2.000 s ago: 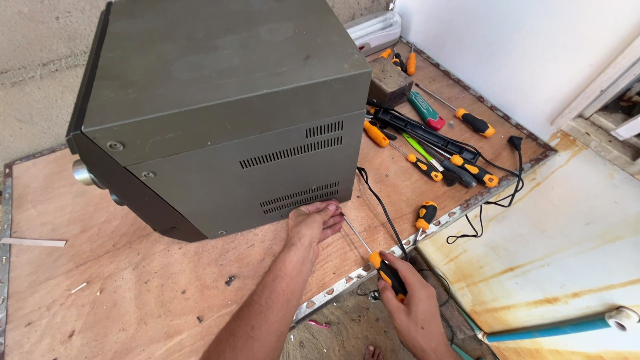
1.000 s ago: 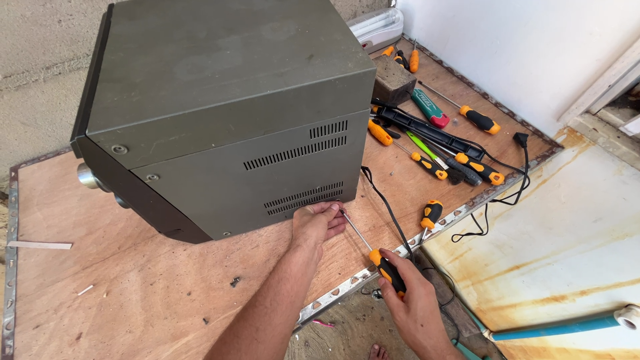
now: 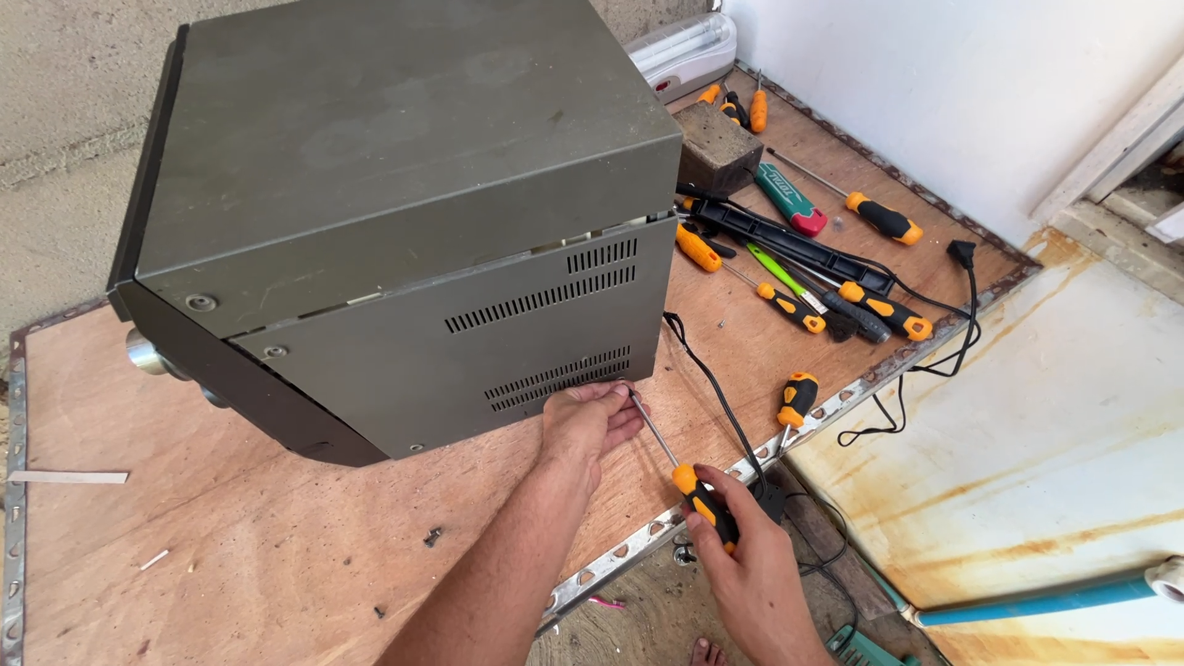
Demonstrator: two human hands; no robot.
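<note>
A grey metal equipment case (image 3: 416,268) with vent slots stands on the wooden tabletop. My right hand (image 3: 745,546) is closed around the orange and black handle of a screwdriver (image 3: 708,504), whose shaft slants up and left to the case's lower rear corner. At that corner, my left hand (image 3: 592,421) has its fingertips around the screwdriver's tip end; the tip itself and anything pinched there are hidden. A narrow gap shows along the upper edge of the case's side panel. Screws sit in the panel near the front and at its bottom edge.
Several screwdrivers (image 3: 883,219), a green and red Total tool (image 3: 789,199), a green-handled brush (image 3: 786,277) and a dark block (image 3: 717,146) lie behind the case. A black cable (image 3: 717,388) crosses the perforated metal edge (image 3: 638,546). Small screws (image 3: 432,536) lie at front left.
Along the top of the side panel a gap has appeared that the earlier frames do not show. Both hands stay at the lower rear corner with the screwdriver.
</note>
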